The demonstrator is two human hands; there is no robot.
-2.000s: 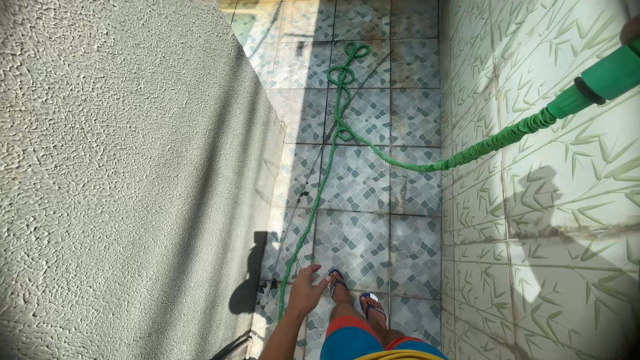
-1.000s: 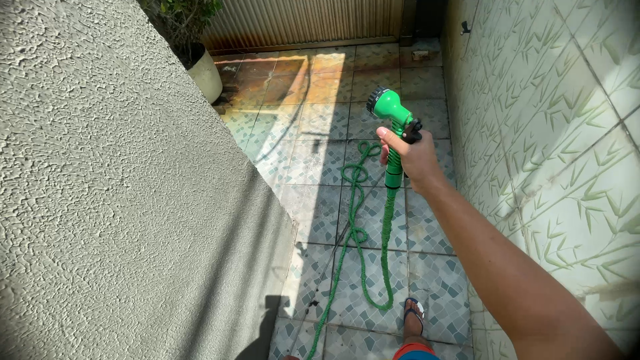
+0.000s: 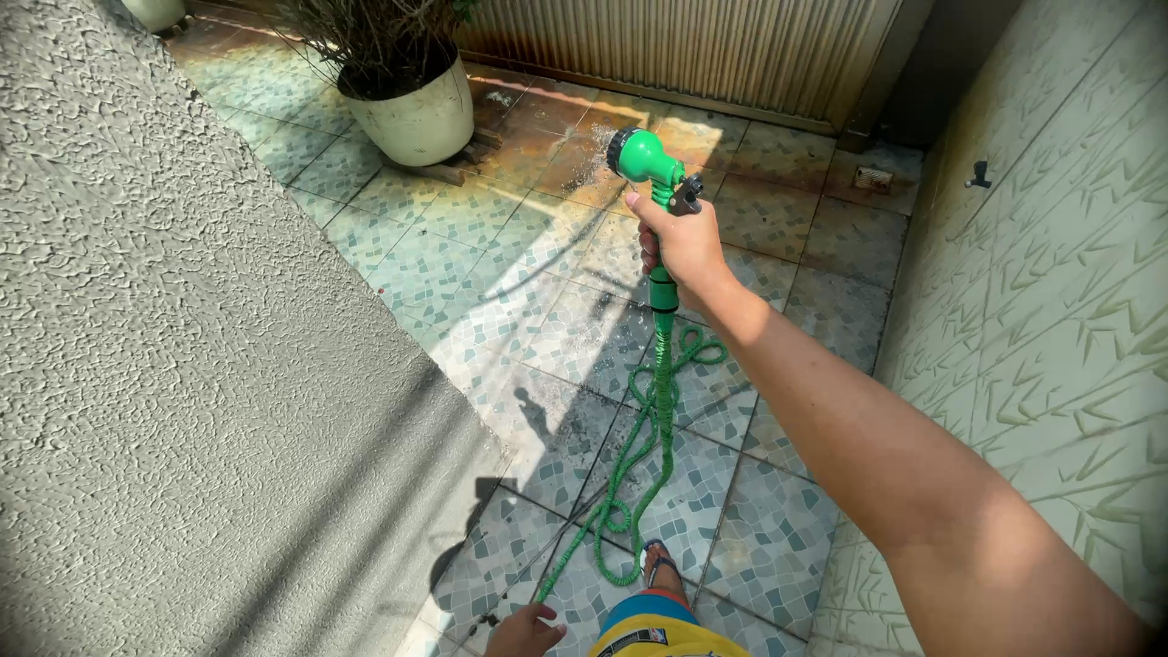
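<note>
My right hand (image 3: 680,242) grips the handle of a green hose spray nozzle (image 3: 646,157), held out in front of me. Water sprays from its black head toward the left. From the handle's lower end a green expandable hose (image 3: 664,392) hangs down and lies in loops on the tiled floor. My left hand (image 3: 526,631) is low at the bottom edge, close to the hose's lower stretch in the view; its fingers are partly spread and I see nothing in them. One foot in a flip-flop (image 3: 661,566) stands beside the hose.
A rough stucco wall (image 3: 228,365) runs along the left, a bamboo-patterned tiled wall (image 3: 1049,365) with a small black tap (image 3: 978,175) along the right. Ahead are a white pot (image 3: 415,114) with a bushy plant, another pot (image 3: 157,11), a ribbed metal gate (image 3: 675,50) and a floor drain (image 3: 873,179).
Water now sprays from the nozzle; one second ago none showed. My left hand has come into view at the bottom. The view has tilted up toward the plant and gate.
</note>
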